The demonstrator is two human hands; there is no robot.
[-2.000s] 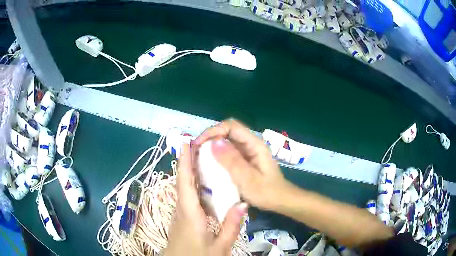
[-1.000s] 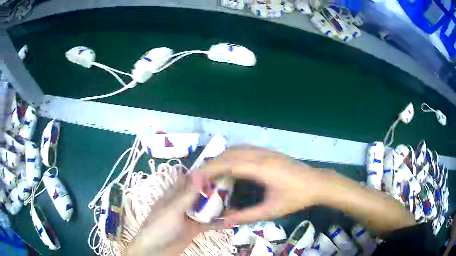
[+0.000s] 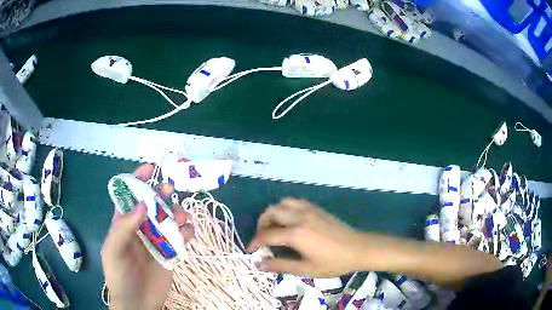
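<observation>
My left hand [image 3: 136,254] holds an open half-assembled unit [image 3: 148,221], tilted, its open side up. A green circuit board shows at its upper end and red and blue parts at its lower end. My right hand [image 3: 302,239] is at the right side of the heap of pale pink cord loops [image 3: 209,260]. Its thumb and fingertips are closed around a small pale bit of cord, somewhat blurred. A printed white shell [image 3: 197,174] rests on the metal rail behind the heap.
Several closed units with cords lie on the green belt [image 3: 387,121] beyond the rail [image 3: 339,168]. White units are piled at the right [image 3: 496,218], at the left [image 3: 21,194] and near my right wrist [image 3: 363,290]. More lie across the belt [image 3: 399,21].
Another unit with a cord loop now lies on the belt at the right end of the row. The open unit that lay left of the cord heap is now in my left hand.
</observation>
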